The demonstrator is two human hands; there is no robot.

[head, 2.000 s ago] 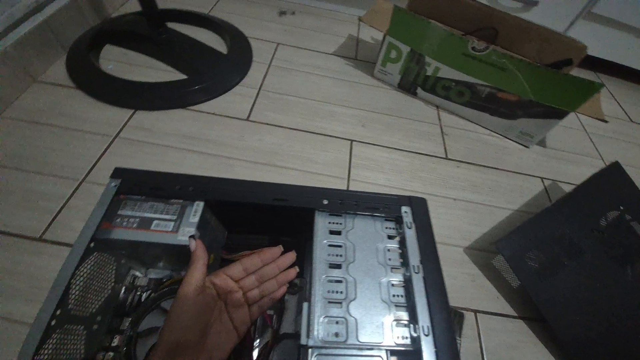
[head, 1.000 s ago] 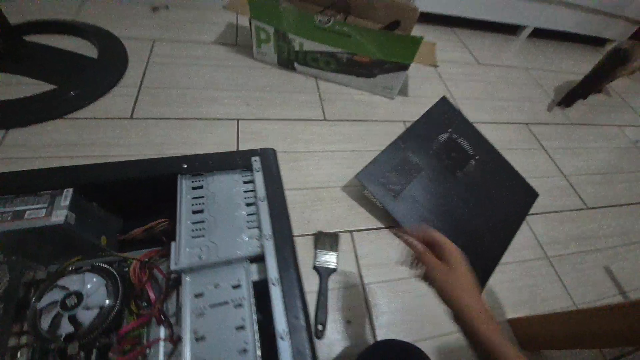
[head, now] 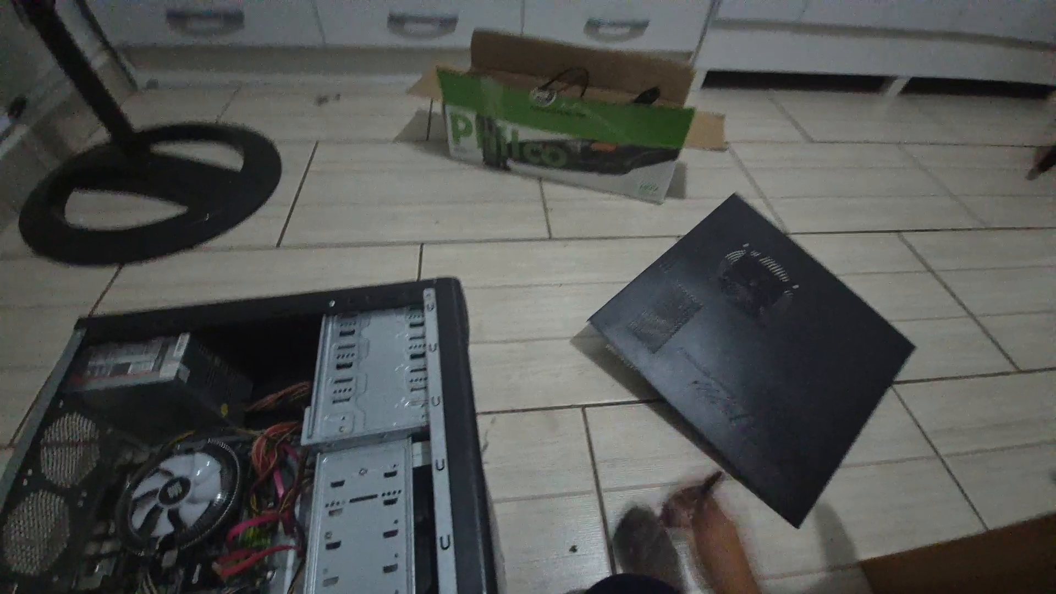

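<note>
My right hand, blurred by motion, is low in the view, just below the near edge of a black computer side panel lying on the floor. Its fingers are closed around what appears to be the paintbrush; a blurred grey shape, likely its bristles, shows beside them. My left hand is out of view. At lower left lies an open computer case, with a power supply, a white-bladed CPU fan, red and multicoloured cables and a metal drive cage.
An open green and white Philco cardboard box stands on the tiled floor, with a black cable in its top. A round black stand base is at upper left. White drawers line the back. A brown edge shows at lower right.
The left hand seen over the case two seconds ago is gone from view. The paintbrush no longer lies beside the case. My right hand has moved nearer to me from the panel's edge.
</note>
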